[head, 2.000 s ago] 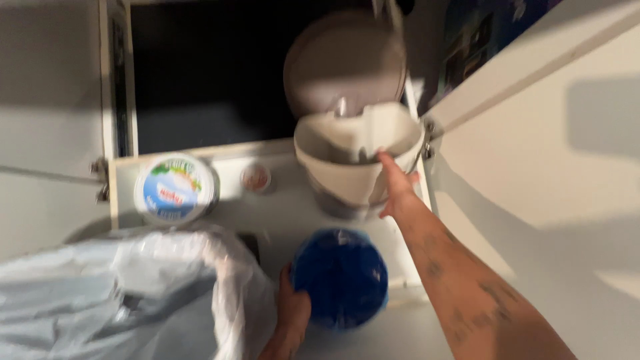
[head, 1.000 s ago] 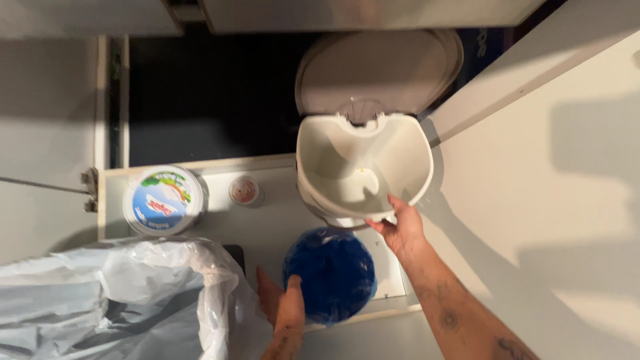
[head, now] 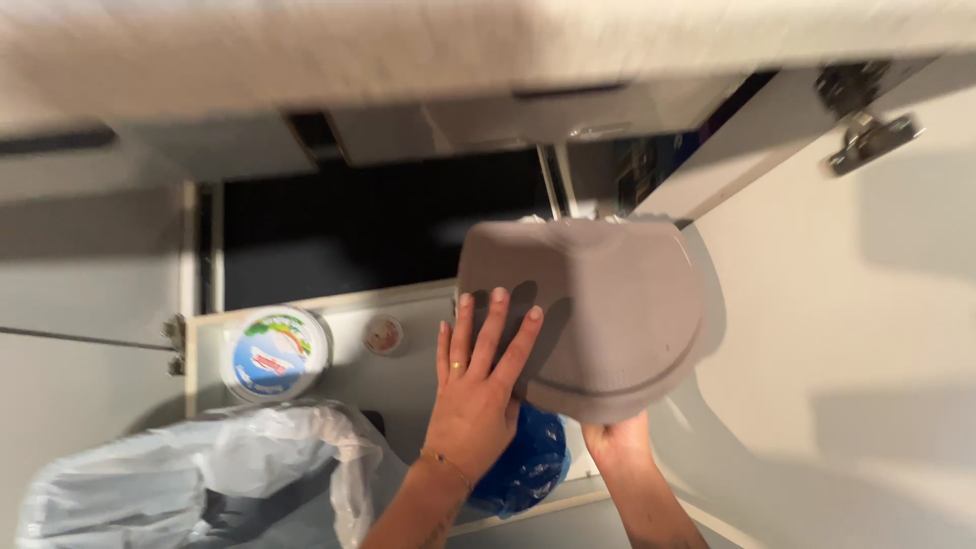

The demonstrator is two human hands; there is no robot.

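A small bin with its grey-brown lid (head: 587,313) down sits at the right of the pull-out shelf. My left hand (head: 484,381) lies with fingers spread against the lid's left side, a ring and a thin bracelet on it. Under the front of the bin is my right hand (head: 618,442), its fingers hidden by the lid and bin. Partly covered by my left hand, a blue plastic bag (head: 530,465) shows below the bin. To the left stand a white plastic tub with a blue printed lid (head: 274,354) and a small round container (head: 383,335).
A large bin lined with a whitish plastic bag (head: 137,473) fills the lower left. A countertop edge (head: 457,53) crosses the top. On the right, a cabinet door (head: 823,320) stands open, with a metal hinge (head: 869,130) above. The shelf's rim (head: 396,293) runs behind the tub.
The small bin's lid, raised before, has swung down over its opening. My left hand has moved from beside the blue bag up to the lid. The view has shifted.
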